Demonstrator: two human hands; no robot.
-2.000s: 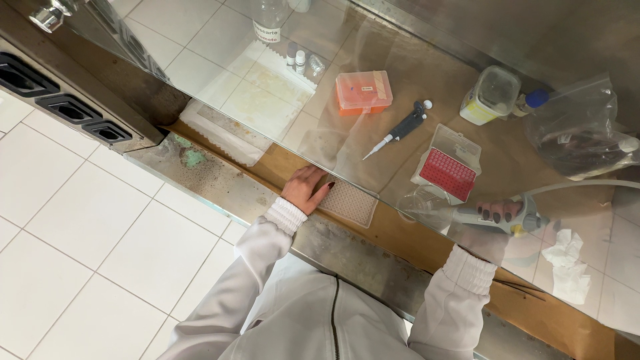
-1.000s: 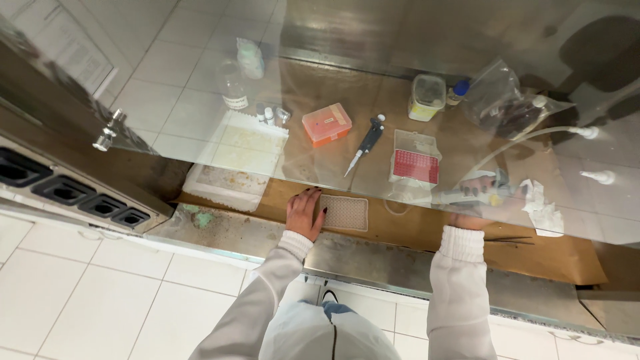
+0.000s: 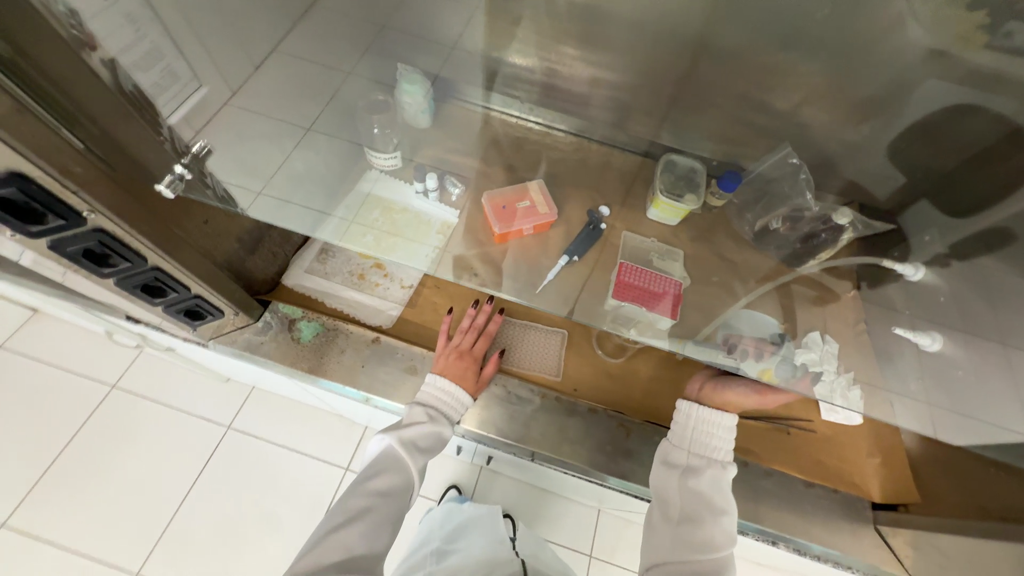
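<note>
My left hand (image 3: pixel 468 350) lies flat with its fingers apart, thumb and fingertips at the left edge of a clear multi-well plate (image 3: pixel 534 349). Through the glass sash, my right hand (image 3: pixel 740 390) is curled around a pale grey device (image 3: pixel 752 328) with a yellow part; glare hides its shape. Left of that hand, a pipette tip box (image 3: pixel 646 290) with a red rack stands with its lid raised. A dark micropipette (image 3: pixel 576 246) with a white tip lies between this box and a closed orange box (image 3: pixel 520 210).
Stained white pads (image 3: pixel 356 276) lie at left near small vials (image 3: pixel 432 186) and a glass bottle (image 3: pixel 382 136). Behind stand a clear tub (image 3: pixel 677 190), a blue-capped bottle (image 3: pixel 724 189) and a plastic bag (image 3: pixel 780 204). Crumpled tissue (image 3: pixel 832 380) and a hose (image 3: pixel 800 272) are at right.
The view has shifted and turned. My right hand has turned, with its palm side now more visible below the device. My left hand remains at the plate's left edge.
</note>
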